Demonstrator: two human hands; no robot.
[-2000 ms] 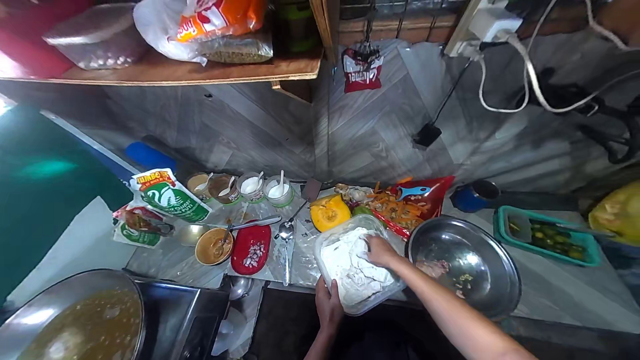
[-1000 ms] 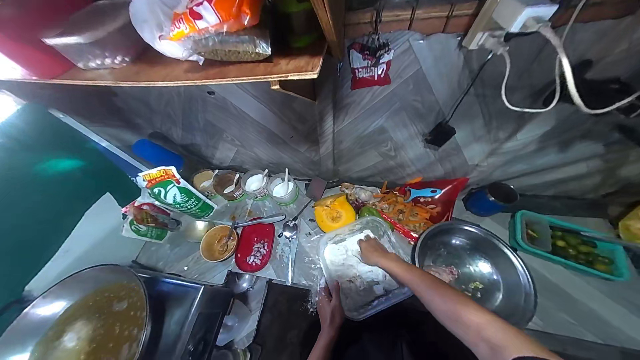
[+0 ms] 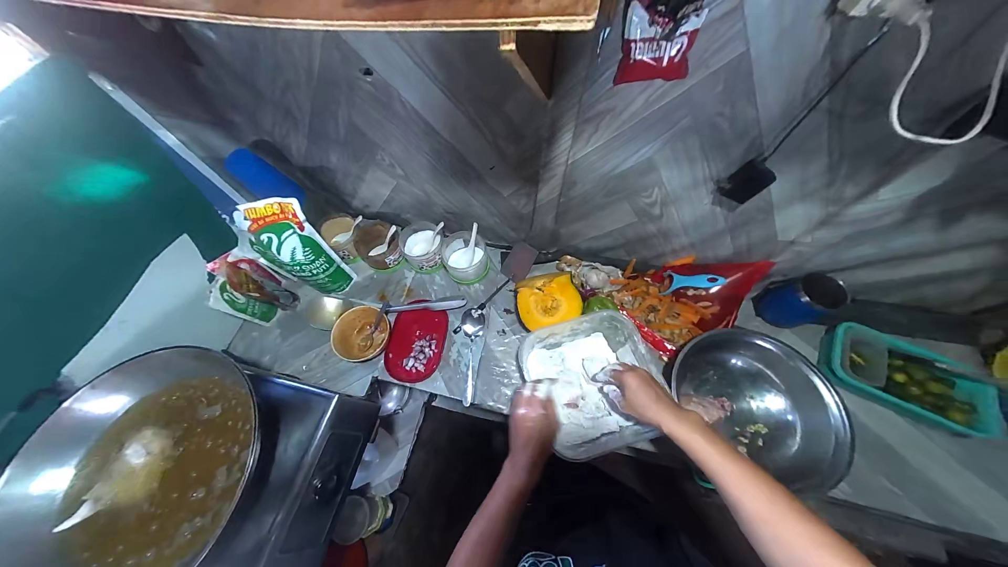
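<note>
A clear plastic tub (image 3: 589, 453) of white flour (image 3: 573, 370) stands at the counter's front edge. My right hand (image 3: 634, 390) is in the tub, its fingertips closed on a flour-coated piece. Over the tub's left side is my left hand (image 3: 535, 409), blurred, with floury fingers; whether it holds anything I cannot tell. Right of the tub sits a steel basin (image 3: 780, 386) with raw meat (image 3: 706, 407) and chopped bits in it. At the far left a wide metal pan (image 3: 250, 441) holds bubbling oil (image 3: 185, 465) with a pale piece frying in it.
A pumpkin half (image 3: 549, 301), a blue peeler (image 3: 693, 282) on peelings and a red tray (image 3: 402, 339) of chopped onion lie behind. A knife (image 3: 425, 305), spoon (image 3: 472, 323), bowl (image 3: 360, 334) and seasoning cups (image 3: 466, 258) are left of the tub. A wooden shelf (image 3: 354, 14) overhangs the wall.
My left hand has risen from the tub's outer front corner to over its left side. The view has shifted left and down, showing more of the pan.
</note>
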